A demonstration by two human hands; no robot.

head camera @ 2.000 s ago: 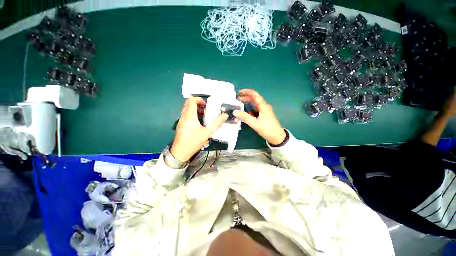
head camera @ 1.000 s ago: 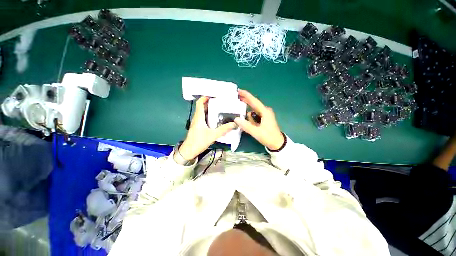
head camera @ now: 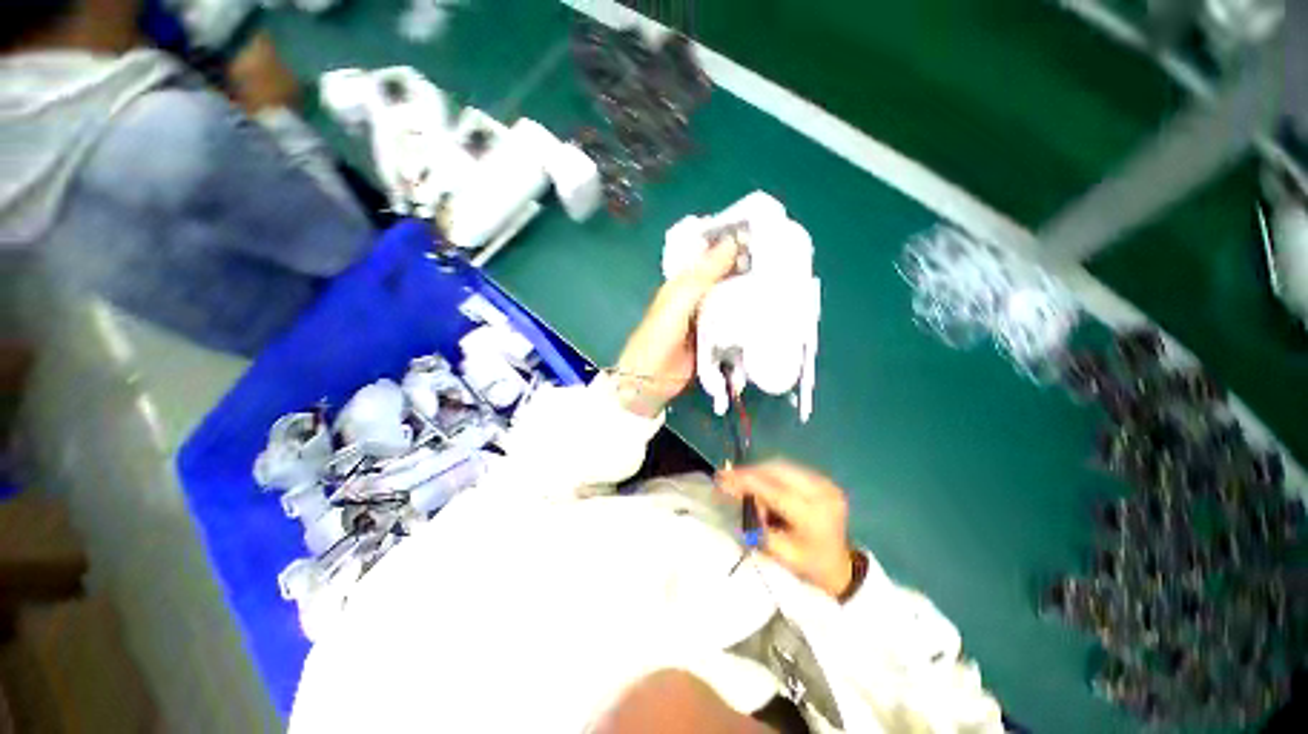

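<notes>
A white camera housing is held up over the green mat in front of me. My left hand grips it from its left side, with the fingers at a dark opening near its top. Dark and red housing wires hang from the lower end of the housing. My right hand is below the housing, with its fingers closed on a black cable lead that has a blue spot at its end. The picture is blurred and the housing is overexposed, so details inside it cannot be told.
A blue bin with loose white housings is at left. White cameras and a group of camera modules are at upper left. White wires and many modules are at right. Another person is at upper left.
The view has swung left. The housing is turned, with its wires hanging toward me. My right hand has left the housing's front opening and moved down to the cable lead.
</notes>
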